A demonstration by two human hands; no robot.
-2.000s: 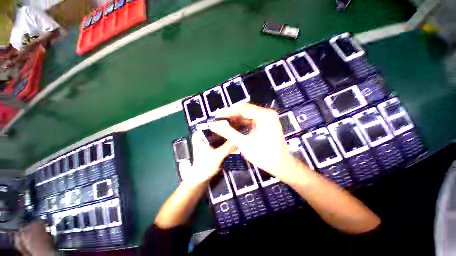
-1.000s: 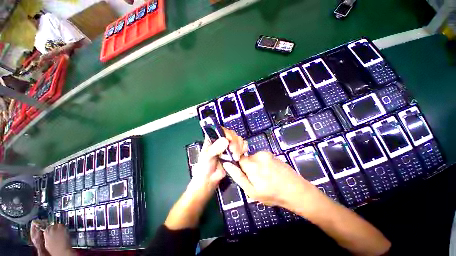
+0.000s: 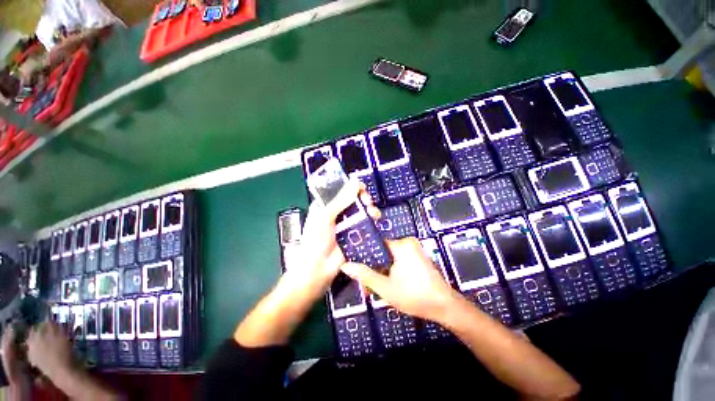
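A keypad phone (image 3: 364, 244), dark with a silver-white screen frame, is held tilted over the left part of a black tray (image 3: 428, 147). My left hand (image 3: 315, 244) grips it along its left side, thumb across it below the screen. My right hand (image 3: 411, 280) holds its lower end. The tray has two upright rows and a sideways middle row of similar phones. Two upper-row pockets show glossy black without phones; a crumpled shiny bit lies at the bottom of one. My hands hide part of the tray's left side.
A single phone (image 3: 290, 229) lies left of the tray. Two part-built phone bodies (image 3: 399, 74) (image 3: 514, 26) lie on the green belt. Stacked trays (image 3: 193, 282) stand at left, beside another person's hands (image 3: 48, 348). A red parts tray (image 3: 196, 33) is at far left; a pale rail (image 3: 251, 168) borders the belt.
The held phone has turned so its screen and keypad face me. My right hand has moved to its lower end. The two bodies on the belt have shifted left and down in view.
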